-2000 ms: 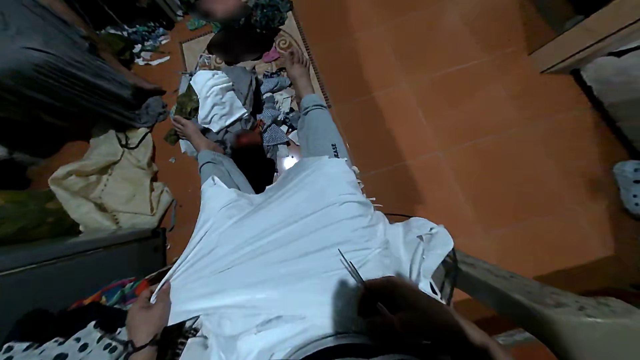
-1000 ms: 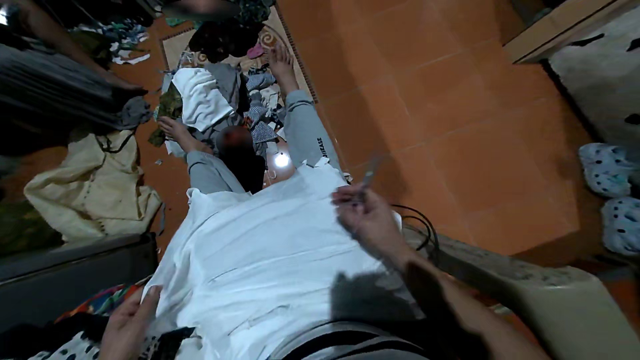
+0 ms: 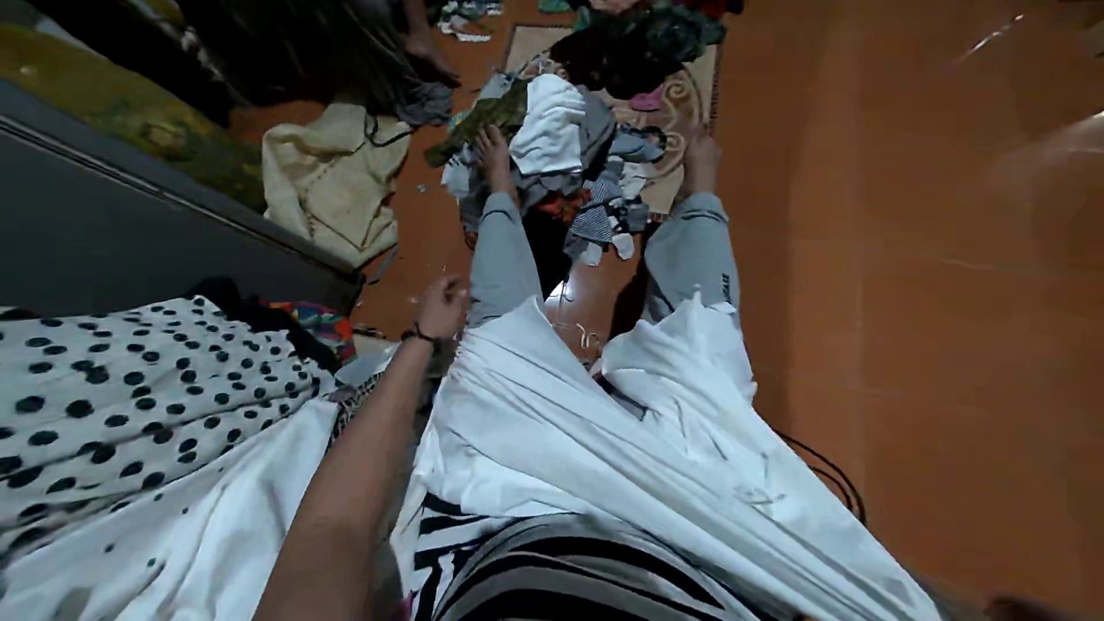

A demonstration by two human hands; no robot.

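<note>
My left hand [image 3: 444, 306], with a dark band at the wrist, is beside the left grey trouser leg [image 3: 504, 263]. Its fingers are loosely curled, and no object shows in them. White cloth [image 3: 552, 414] lies draped over my lap and both thighs, dipping between the knees and running to the lower right. A thin, faint outline [image 3: 759, 492] on the cloth is too unclear to name. At the bottom right edge is a dark blurred shape [image 3: 1022, 608], possibly part of my right hand; what it holds is hidden.
Polka-dot fabric [image 3: 129, 397] is heaped at the left, near a grey panel [image 3: 164, 224]. A cream cloth bag [image 3: 332, 185] lies on the tiled floor [image 3: 931, 302]. Fabric scraps [image 3: 595, 207] surround my feet, partly on a patterned mat [image 3: 677, 164]. Another person's hand or foot [image 3: 431, 56] shows at the top.
My left hand has left the white cloth and moved forward beside the leg. My right hand, holding a pointed metal tool earlier, has left the cloth's middle. The view has shifted.
</note>
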